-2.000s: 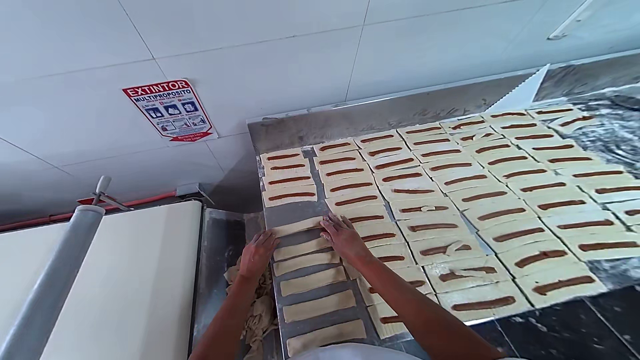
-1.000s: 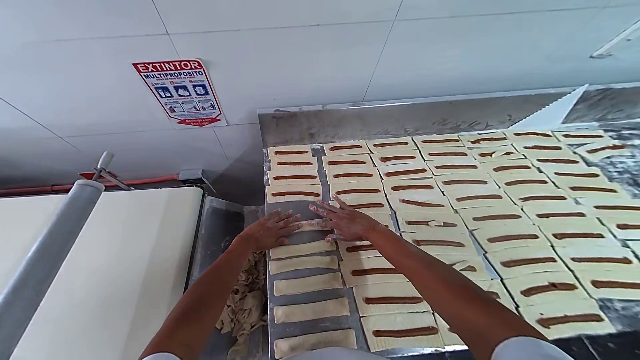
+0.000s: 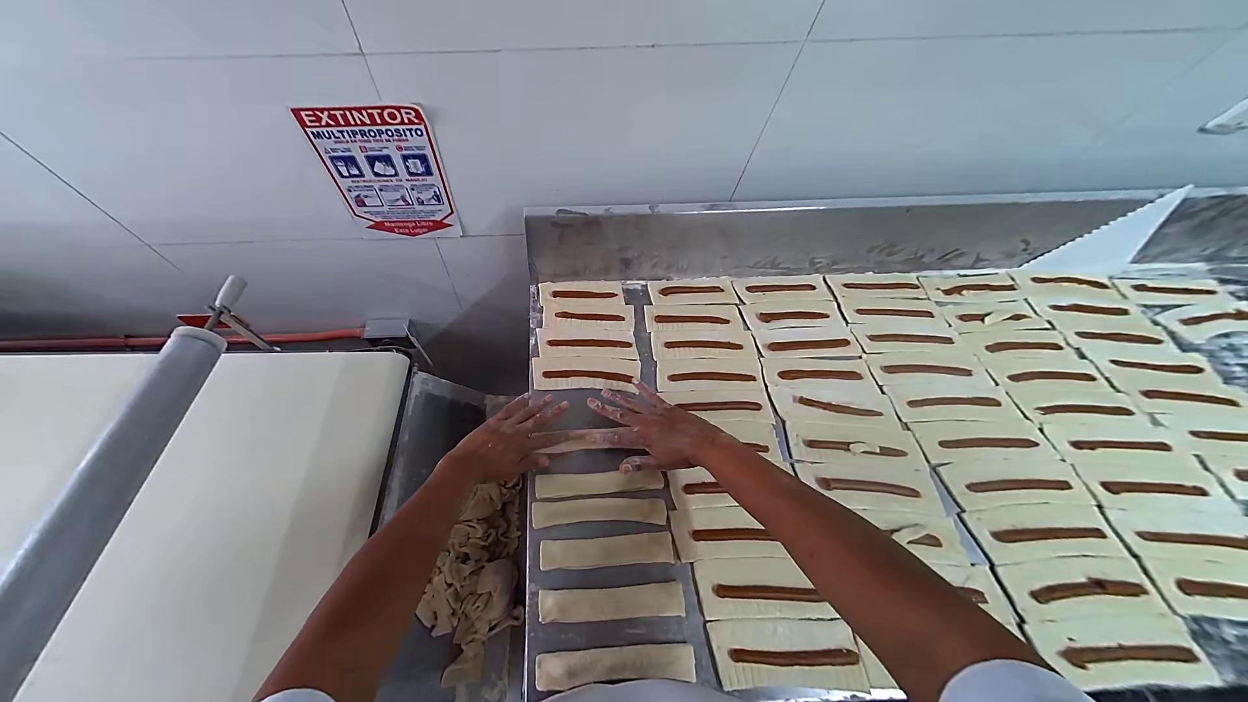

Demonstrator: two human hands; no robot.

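My left hand (image 3: pixel 507 441) and my right hand (image 3: pixel 663 431) lie with spread fingers over the two ends of a folded dough strip (image 3: pixel 577 441) in the left column. Below them in that column lie several folded dough strips (image 3: pixel 606 552), with no filling showing. Above my hands are several flat dough rectangles (image 3: pixel 585 374), each with a brown line of filling. To the right, many more dough rectangles (image 3: pixel 793 656) with brown filling cover the metal table in columns. My right forearm hides some of them.
A white conveyor belt (image 3: pixel 244 507) and a grey roller (image 3: pixel 117 487) are at the left. Crumpled dough scraps (image 3: pixel 473 575) lie in the gap beside the table. A white toothed scraper (image 3: pixel 1111 234) leans at the metal backsplash (image 3: pixel 780 242). A fire-extinguisher sign (image 3: pixel 378 171) hangs on the wall.
From the earliest frame to now, my hands have moved up the left column to a strip farther from me. The bare metal above my hands has become smaller.
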